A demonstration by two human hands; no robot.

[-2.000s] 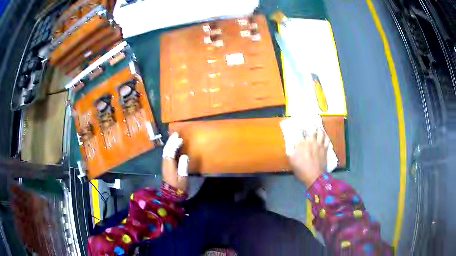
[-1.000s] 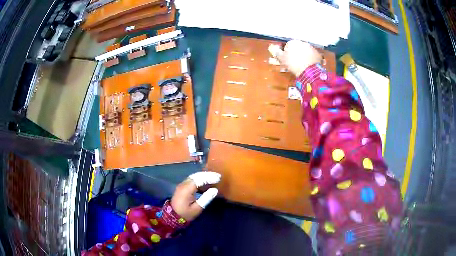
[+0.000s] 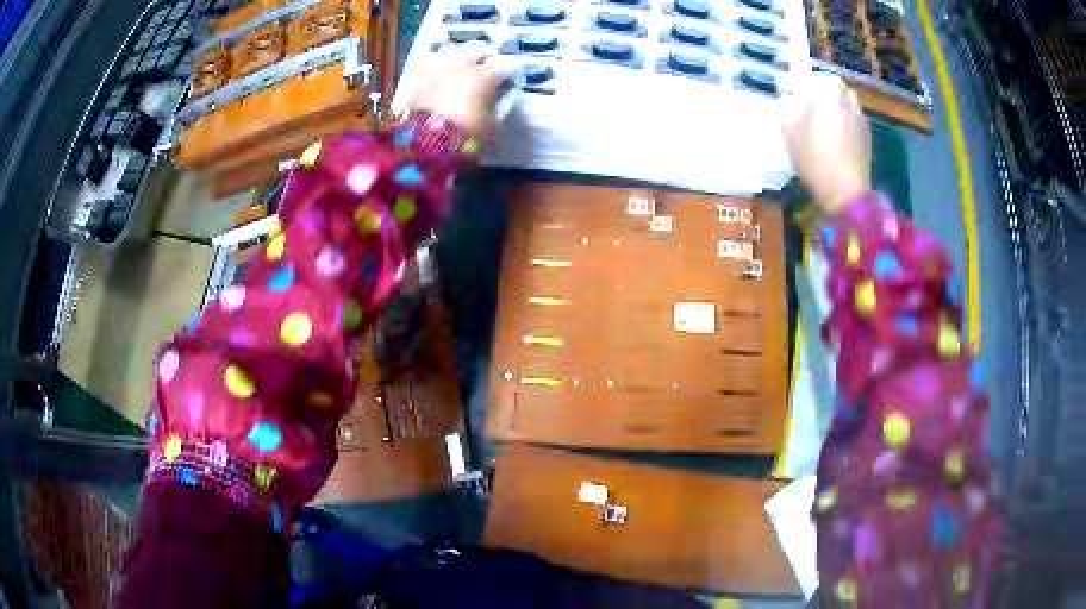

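Note:
A white foam tray (image 3: 643, 131) with rows of dark oval parts (image 3: 613, 51) lies at the top. My left hand (image 3: 453, 98) is at its left side, beside the nearest row of parts; its fingertips are blurred. My right hand (image 3: 828, 137) is at the tray's right front corner; its grip is unclear. The orange slotted board (image 3: 643, 357) has small white pieces (image 3: 736, 249) and a white label (image 3: 694, 316). Two small white pieces (image 3: 603, 502) lie on the plain orange board (image 3: 691, 529) nearest me.
A white cloth (image 3: 796, 529) lies at the plain board's right end. My left sleeve partly covers an orange fixture board (image 3: 405, 452). Stacked orange boards (image 3: 268, 95) stand at upper left, a grey parts bin (image 3: 119, 179) beyond. Another loaded board (image 3: 875, 54) is at upper right.
My right hand has moved from the slotted board to the tray's right corner. My left hand has moved from the front edge up to the tray. Two small white pieces now show on the plain board.

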